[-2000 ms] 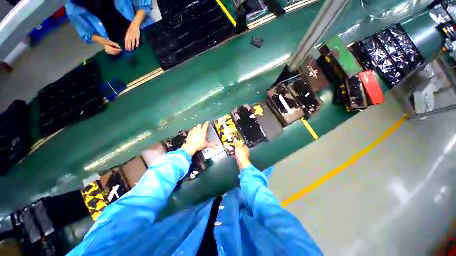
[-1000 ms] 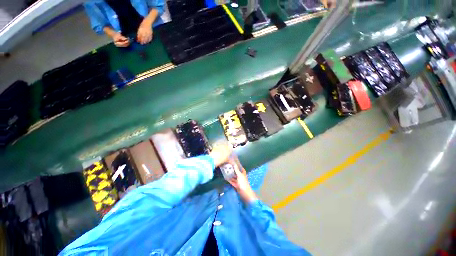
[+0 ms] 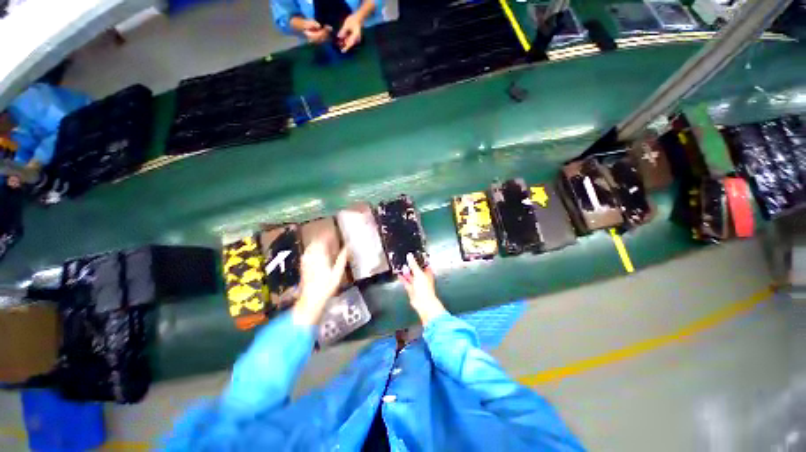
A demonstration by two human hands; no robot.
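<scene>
My left hand [image 3: 323, 269], blurred and with its fingers apart, is over the near part of a taupe stack [image 3: 319, 235]. A silver or clear case [image 3: 345, 316] with round holes lies tilted by my left wrist, at the bench's near edge. My right hand [image 3: 422, 287] touches the near end of a black patterned stack [image 3: 402, 231]; whether it grips a case is unclear. A pale grey stack [image 3: 363, 238] stands between the hands. Further left are a black patterned stack with a white mark [image 3: 281, 260] and a yellow camouflage stack [image 3: 244, 278].
Right of a gap are another yellow camouflage stack [image 3: 475, 225], dark stacks [image 3: 515, 216] and a metal post [image 3: 698, 75]. At left are dark grey cases [image 3: 110, 282], a carton [image 3: 28, 344] and a blue bin [image 3: 64, 419]. A person [image 3: 327, 16] works opposite.
My view has shifted left. My hands have parted: the left moved left over the taupe stack, the right to the black patterned stack. The silver case between them now lies by my left wrist.
</scene>
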